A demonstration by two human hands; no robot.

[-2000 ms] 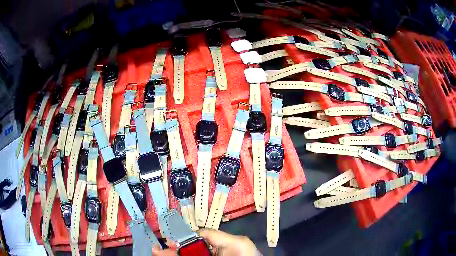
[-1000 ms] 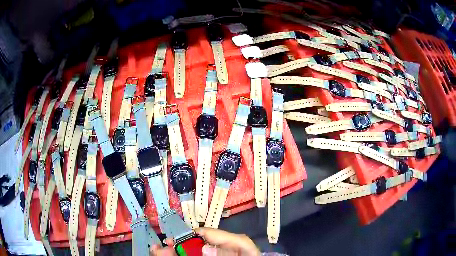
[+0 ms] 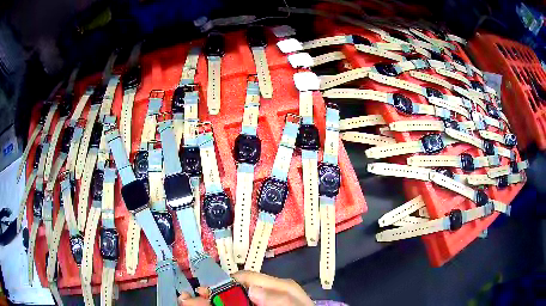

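Note:
A smartwatch is face up at the bottom edge, its screen red and green, with a grey-blue strap running up over the tray. My right hand holds its right side, thumb at the screen. My left hand is mostly cut off; its fingertips grip at the watch's left side. A second grey-blue strap runs down beside the left fingertips; its lower end is cut off. Two face-up watches with dark screens, one on the left and one on the right, lie just above.
Many face-down watches with beige-lined straps lie on the red-orange tray and on a second tray at right. White square pieces sit between the trays. A slotted red-orange crate is at far right. A white paper sheet is at left.
The held watch's screen was solid red two seconds ago and now shows red and green. Both hands stay at the bottom edge, the watch shifted slightly.

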